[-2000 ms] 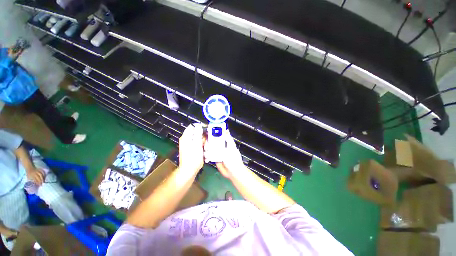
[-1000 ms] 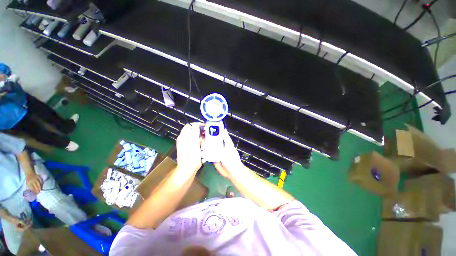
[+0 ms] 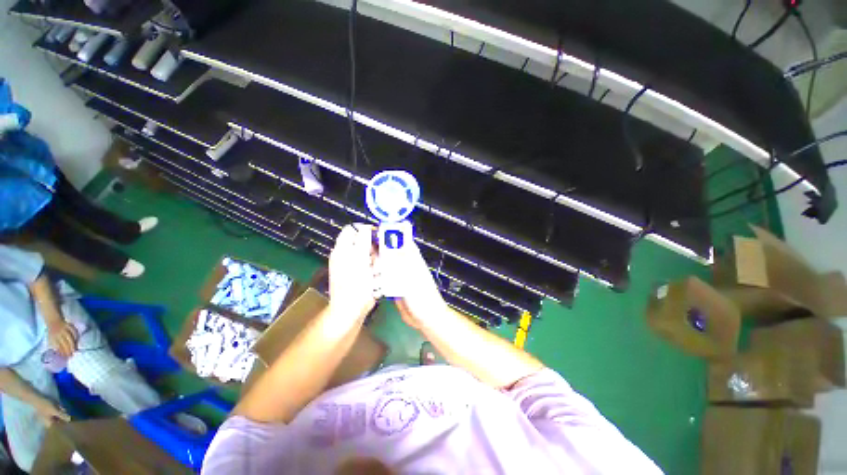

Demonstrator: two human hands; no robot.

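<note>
A white handheld fan (image 3: 393,197) is held upright in front of me, its round ringed head on top and a dark display spot below the head. My right hand (image 3: 417,283) is closed around the fan's body. My left hand (image 3: 353,269) is beside it at the left, with its fingers against the body. Both hands are overexposed, so single fingers are hard to make out. The lower part of the fan is largely hidden by the hands.
A black tiered rack (image 3: 446,102) with hanging cables spans the view ahead. Cartons of blue fans (image 3: 251,290) and white fans (image 3: 221,347) stand lower left. A seated person, a standing person and blue stools (image 3: 176,429) are at left. Several cartons (image 3: 692,317) stand at right.
The fan and both hands have shifted slightly left and up in view. The display spot looks different. The standing person at left has changed posture.
</note>
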